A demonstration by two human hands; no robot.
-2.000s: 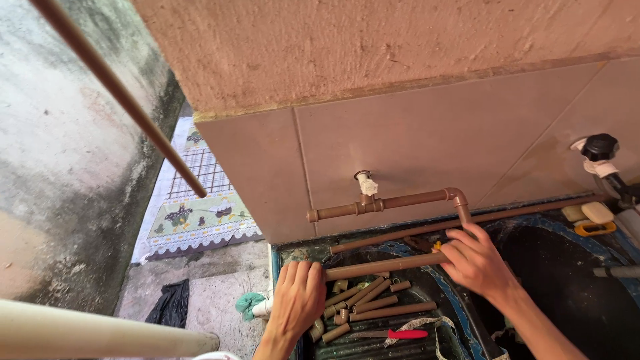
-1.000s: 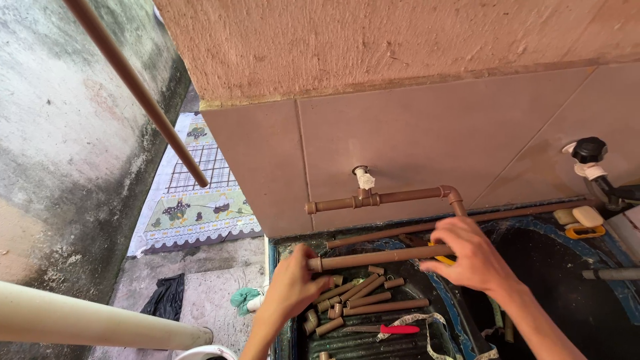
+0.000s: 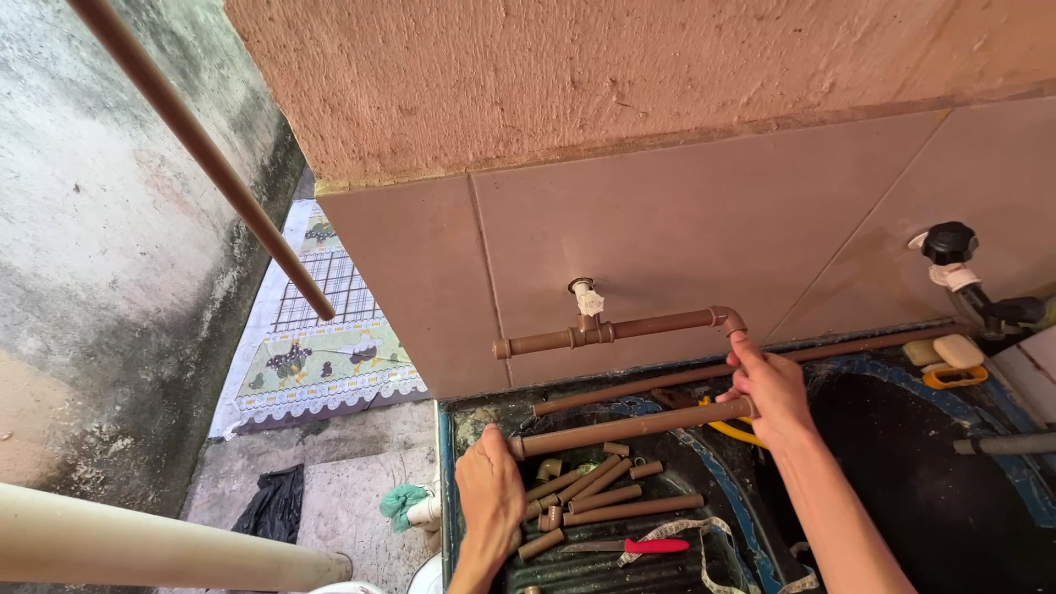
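A brown PVC pipe (image 3: 627, 429) lies across between my hands, over the dark sink. My left hand (image 3: 491, 487) grips its left end, where a fitting shows. At its right end, my right hand (image 3: 767, 384) holds the pipe, with a raised finger touching the elbow fitting (image 3: 728, 319) above. That elbow ends a brown pipe assembly (image 3: 660, 323) with a tee, which hangs in front of the tiled wall from a stub (image 3: 587, 297) wrapped in white tape. Whether the elbow and the held pipe are joined is hidden by my right hand.
Short pipe pieces (image 3: 606, 477), a red-handled knife (image 3: 656, 546) and a measuring tape (image 3: 716, 553) lie in the sink (image 3: 742, 511). A long brown pipe (image 3: 635, 388) runs along its back. Right: black-handled valve (image 3: 949, 243), soap (image 3: 957, 352). Another brown pipe (image 3: 206, 157) hangs at left above a thick cream pipe (image 3: 165, 536).
My right hand has moved up to the elbow fitting at the right end of the wall assembly. Both hands still hold the pipe.
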